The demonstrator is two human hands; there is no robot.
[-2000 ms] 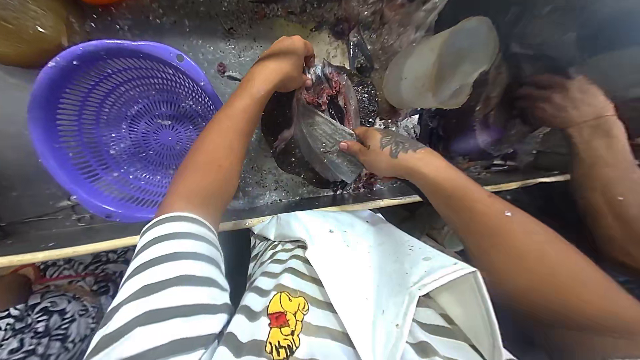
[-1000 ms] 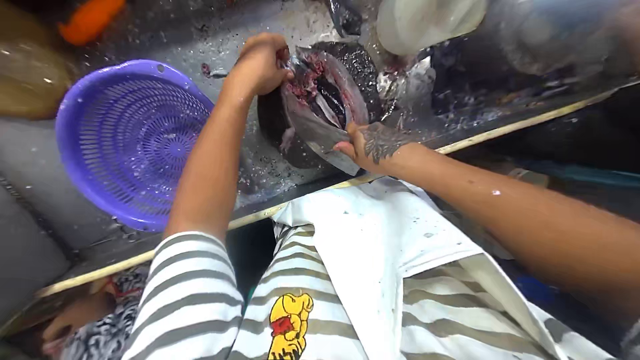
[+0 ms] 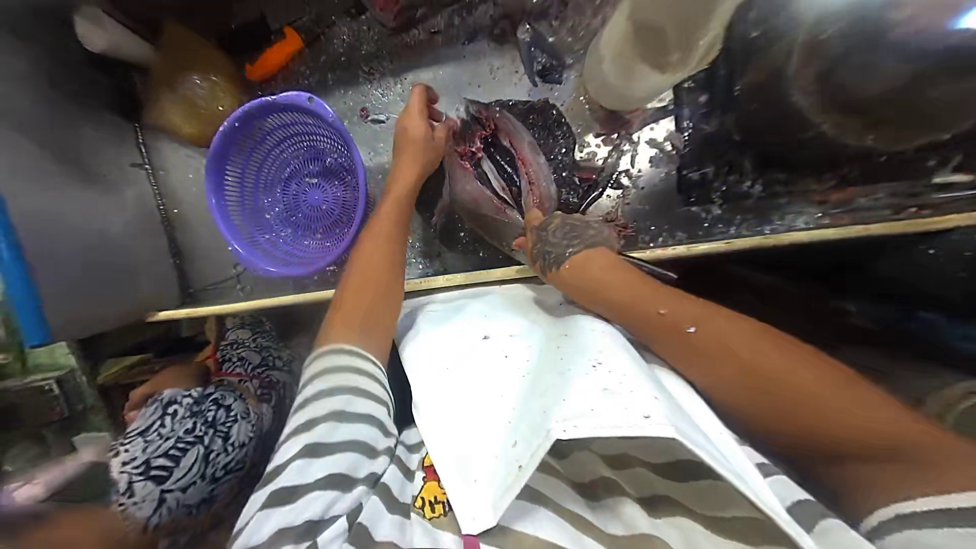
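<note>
A gutted fish (image 3: 474, 200), its belly slit and spread, lies on a dark round board (image 3: 457, 236) on the wet metal worktop. My left hand (image 3: 419, 133) is at the fish's upper left end, fingers curled beside the red, torn flesh; whether they grip it is unclear. My right hand (image 3: 568, 236) is at the fish's lower end, thumb against its side and the other fingers hidden beneath the hand. From under the right wrist a thin dark object (image 3: 648, 267), perhaps a knife, sticks out over the worktop's edge. Dark scraps lie right of the fish.
A purple plastic basket (image 3: 286, 107) stands left of my left forearm. Behind it are an orange object (image 3: 276, 55) and a yellowish bag (image 3: 194, 91). A whitish plastic container (image 3: 648, 57) is at the upper right. A pale strip (image 3: 732, 242) edges the worktop. Another person (image 3: 183, 450) is at lower left.
The view has shifted. The fish's slit belly shows wider than two seconds ago. The co-worker's hand seen at the right two seconds ago is out of view.
</note>
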